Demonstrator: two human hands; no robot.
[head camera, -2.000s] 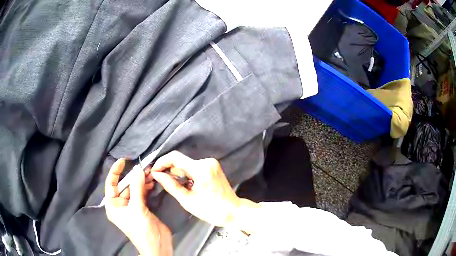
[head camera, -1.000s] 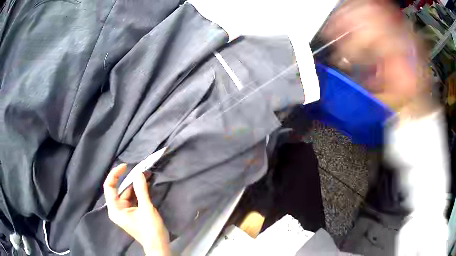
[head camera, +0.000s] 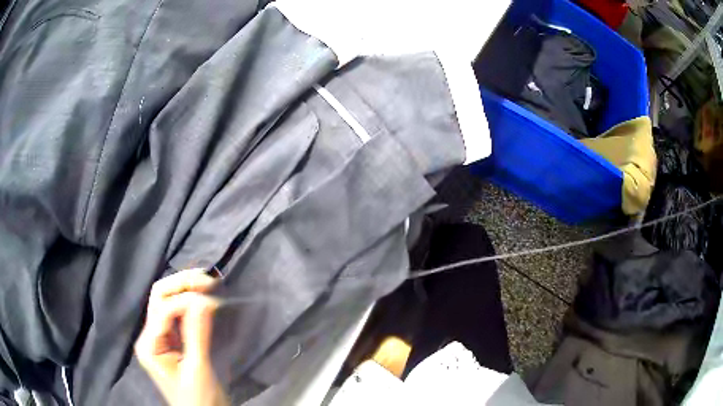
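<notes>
The dark grey garment (head camera: 341, 206) lies in folds over the left and middle of the view. My left hand (head camera: 181, 333) is at the lower left, its thumb and fingertips pinching the garment's folded edge. A pale sewing thread (head camera: 515, 252) runs from near my left fingertips across the cloth to the right rim of the picture. No needle can be made out. My right hand is out of the picture. A narrow white strip (head camera: 342, 113) lies on the grey panel, and a wider white band (head camera: 468, 111) runs along the panel's end.
A white tabletop (head camera: 396, 24) shows at the top. A blue crate (head camera: 547, 166) with dark clothes and tan cloth (head camera: 630, 158) stands on the speckled floor (head camera: 523, 293) at the right. Dark clothes (head camera: 634, 309) lie below it. A white sleeve or cloth (head camera: 444, 381) is at the bottom.
My right hand first left the cloth, swung up right over the crate, and is now out of view. The thread is drawn out long. My left fingers have closed on the edge.
</notes>
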